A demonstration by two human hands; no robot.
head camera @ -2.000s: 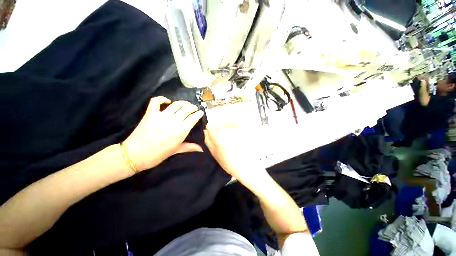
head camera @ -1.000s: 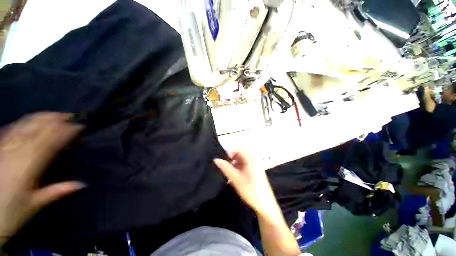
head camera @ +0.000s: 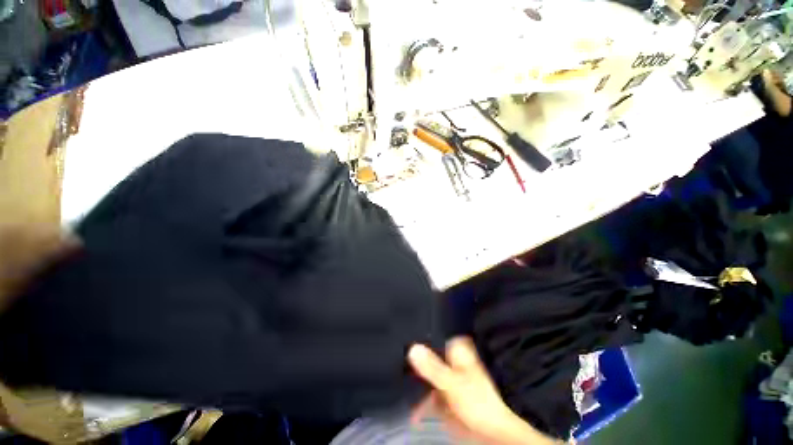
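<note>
The black garment [head camera: 235, 287] lies spread over the left and front of the table, its far edge by the sewing machine's needle area [head camera: 365, 174]. My left hand [head camera: 30, 261] is blurred and cut off by the left edge, at the garment's left side; its fingers cannot be made out. My right hand [head camera: 461, 382] is at the garment's near right edge, low in the picture, its fingertips on the cloth and gripping it. The off-white sewing machine [head camera: 556, 52] stands behind.
Black-handled scissors [head camera: 478, 156], an orange-handled tool [head camera: 432, 139], metal snips [head camera: 456, 177], a red stick [head camera: 516, 174] and a screwdriver [head camera: 527, 153] lie right of the needle. Bundled black garments [head camera: 556, 313] and a blue bin [head camera: 622, 391] are at lower right.
The garment's far edge has moved toward me and uncovered more white table behind. My left hand has left the needle area for the left edge; my right hand has moved lower.
</note>
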